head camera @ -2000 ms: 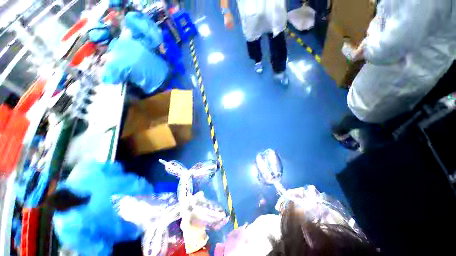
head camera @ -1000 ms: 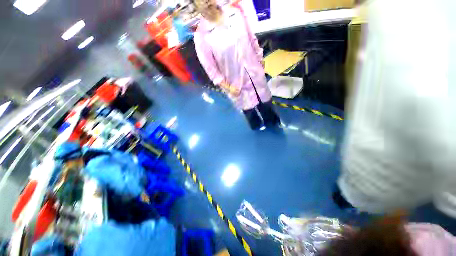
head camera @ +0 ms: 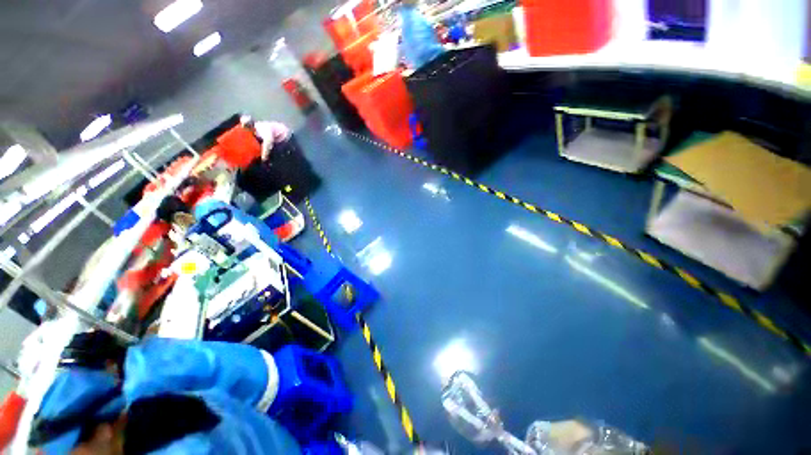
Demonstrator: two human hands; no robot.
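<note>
Clear, shiny plastic lamps with rounded limbs show at the bottom edge. One limb (head camera: 467,407) sticks up over the blue floor, right of the lane tape. More clear plastic (head camera: 618,442) lies to its right, cut off by the edge. A pale beige patch (head camera: 569,435) among it may be my gloved right hand; its fingers cannot be made out. A little more clear plastic (head camera: 351,444) shows at the bottom, left of the tape. My left hand is not in view.
Blue floor (head camera: 498,302) lies ahead between yellow-black tape lines. At left are workers in blue smocks (head camera: 209,378), blue crates (head camera: 311,387) and a bench (head camera: 182,302). At right are low carts, one bearing flat cardboard (head camera: 742,178). Black (head camera: 458,102) and red bins (head camera: 382,102) stand farther ahead.
The view has turned right and moved along the aisle. The person in pink and the near white smock have left the picture. The clear lamps remain at the bottom edge.
</note>
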